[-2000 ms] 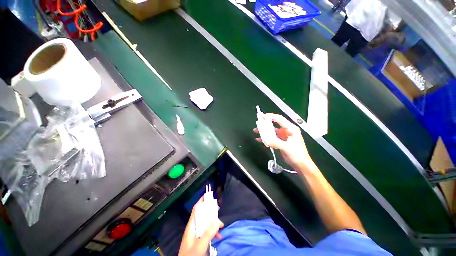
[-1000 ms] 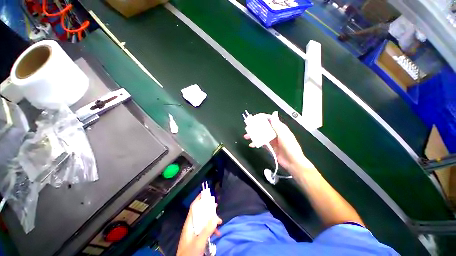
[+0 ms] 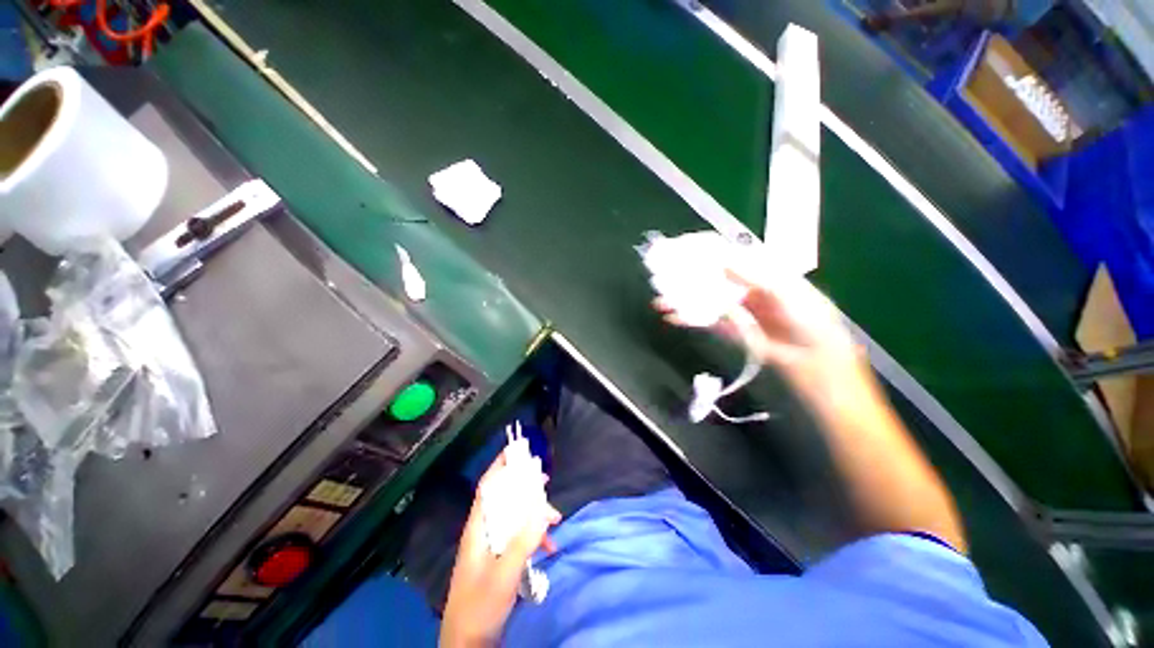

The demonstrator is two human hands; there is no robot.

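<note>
My left hand [image 3: 483,557] holds a white power adapter [image 3: 511,496] low in front of my body, its two metal pins pointing up and a bit of white cable hanging below. My right hand [image 3: 795,327] holds a second white power adapter [image 3: 694,276] above the dark green conveyor, blurred and overexposed, its pins toward the upper left. Its thin white cable [image 3: 709,395] hangs down with a tied bundle. The two adapters are apart.
The machine base [image 3: 279,342] at left has a green button [image 3: 413,401], red button [image 3: 281,563], crinkled clear film [image 3: 108,367], slotted clamp bar [image 3: 209,230] and white roll [image 3: 95,171]. A white pad [image 3: 466,191] and white channel strip [image 3: 795,152] lie on the conveyor [image 3: 557,190].
My right hand has moved right and a little lower with its adapter, which has turned. My left hand keeps its adapter low. The view has shifted, so the machine and bench sit further left and higher.
</note>
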